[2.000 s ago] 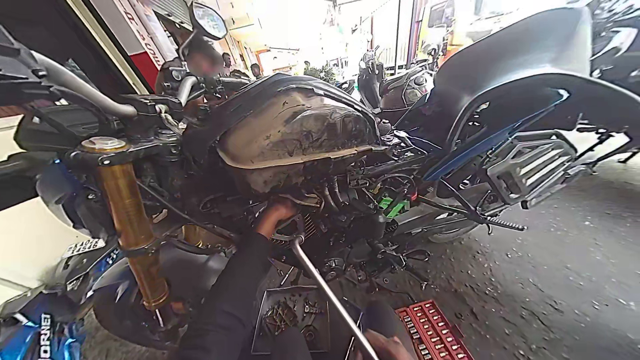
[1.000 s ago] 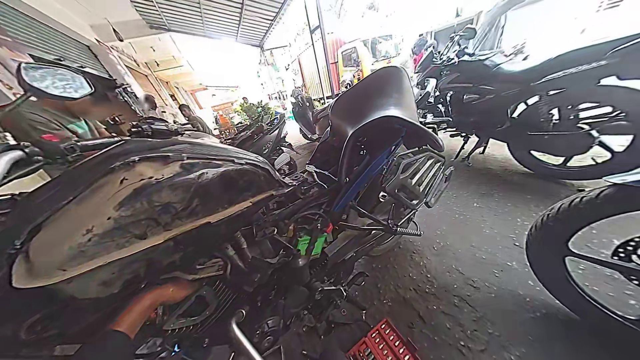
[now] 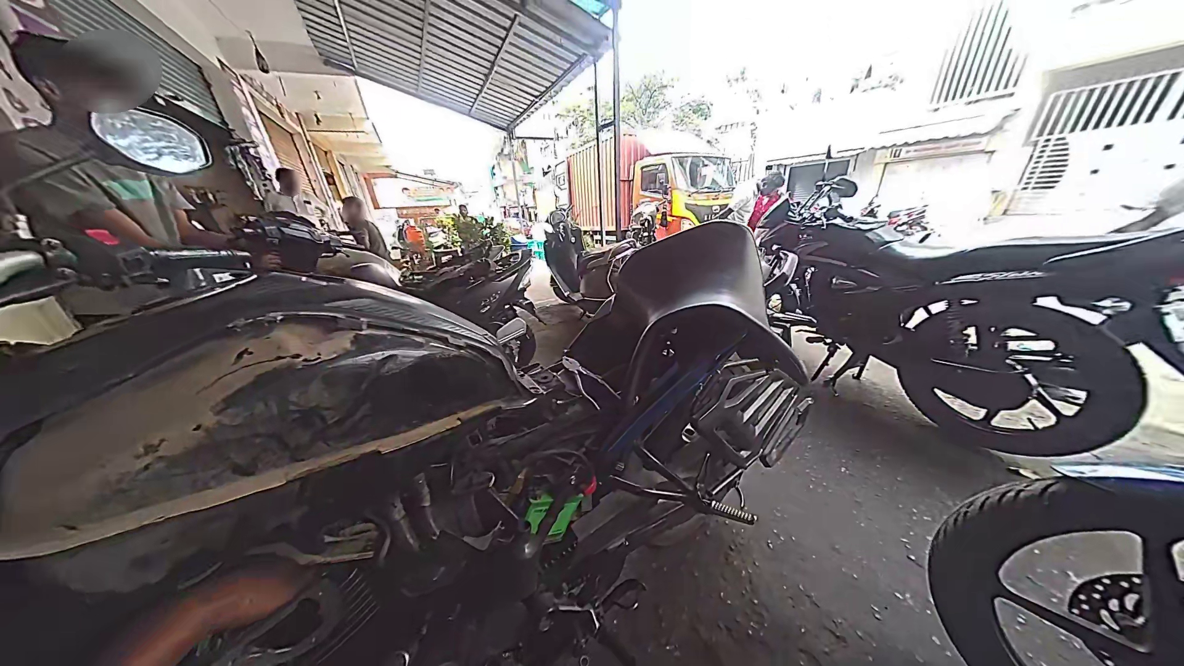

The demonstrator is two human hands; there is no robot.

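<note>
My left hand [image 3: 268,585] reaches in at the lower left, under the worn fuel tank [image 3: 277,388] of a motorcycle and beside its finned engine [image 3: 338,610]. Its fingers are blurred and partly hidden among the parts, so what they touch cannot be told. My right hand is outside the view. Behind the engine sits a bright green part [image 3: 552,516] among cables. The black seat [image 3: 689,277] is tilted up above the blue rear frame.
A person [image 3: 102,185] stands at the left behind the mirror [image 3: 151,141]. Parked motorcycles [image 3: 1008,305] line the right, with a front wheel [image 3: 1045,564] near the lower right edge. An orange truck [image 3: 661,185] stands farther back on the street.
The view has swung up and to the right. The long metal bar, seen earlier by my hands, and the red socket tray are out of view now. My left hand remains under the tank.
</note>
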